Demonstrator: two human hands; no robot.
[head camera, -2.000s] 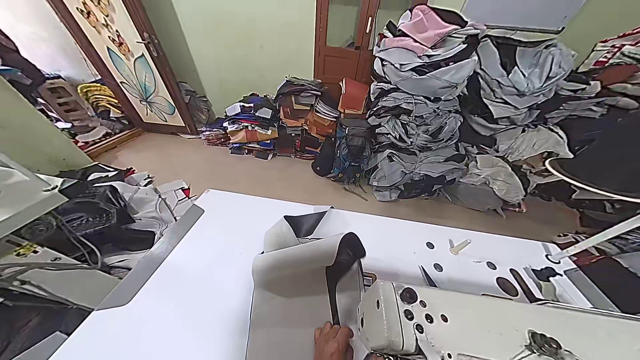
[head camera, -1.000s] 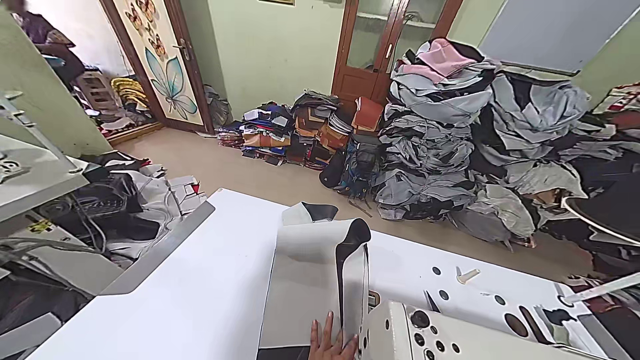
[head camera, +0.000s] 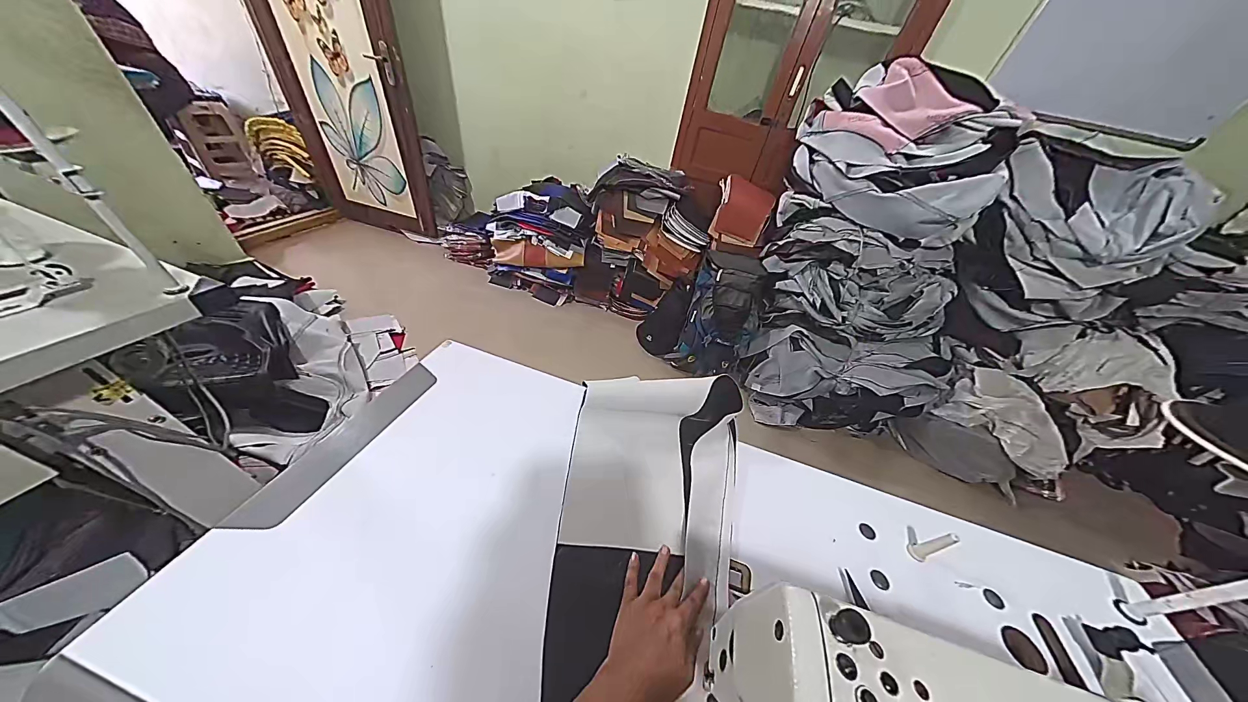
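Observation:
A light grey and black fabric piece (head camera: 624, 468) lies on the white table (head camera: 439, 526), its far right edge curled up to show a black side. Fingers spread, my left hand (head camera: 655, 624) rests palm down on the piece, near the seam between its black part (head camera: 585, 604) and grey part. Just right of the hand, the white head of a sewing machine (head camera: 799, 643) stands beside the fabric's right edge. The needle area is hidden. My right hand is out of view.
Right of the fabric lie a small pale plastic spool pin (head camera: 933, 546) and dark round discs (head camera: 879, 580). Beyond the table are heaps of grey cloth (head camera: 858, 283) and stacked folded pieces (head camera: 546, 234). Another machine table (head camera: 88, 312) stands at left.
Much more of the fabric's black part now shows beside my left hand. Two seconds ago the fingers looked bunched at the fabric's edge; now they are spread on it. The view has shifted.

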